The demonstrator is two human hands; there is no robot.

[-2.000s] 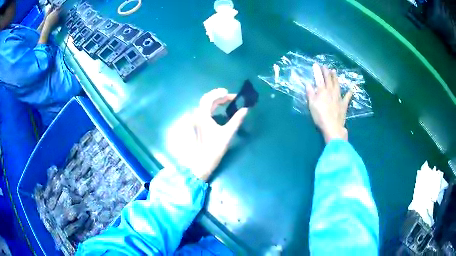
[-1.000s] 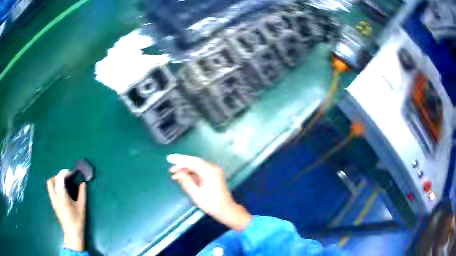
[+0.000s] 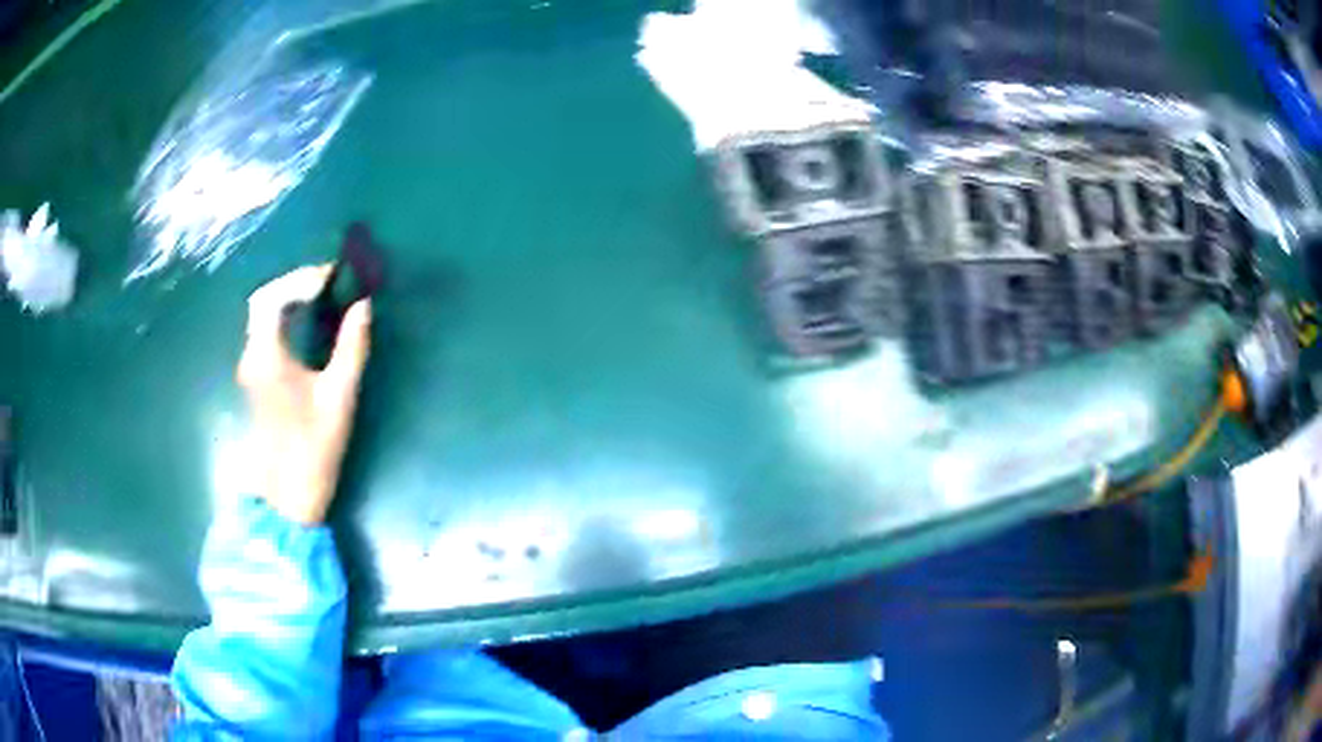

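Note:
My left hand (image 3: 297,384) is at the left over the green bench, shut on a small dark cover (image 3: 357,271) between thumb and fingers. The cover is blurred and partly hidden by the hand. My right hand is not in view. An open camera housing (image 3: 822,290) lies at the right of the bench, its round-hole half towards the back. A row of more open housings (image 3: 1000,276) lies to its right.
A shiny clear plastic bag (image 3: 239,167) lies at the back left, with a white container (image 3: 39,261) beyond it. White cloth or paper (image 3: 754,65) lies behind the nearest housing. Orange cables (image 3: 1160,467) hang at the right bench edge.
The view has swung left from a second ago, shifting the bench contents rightwards. My right hand has left the picture. My left hand still holds the dark cover.

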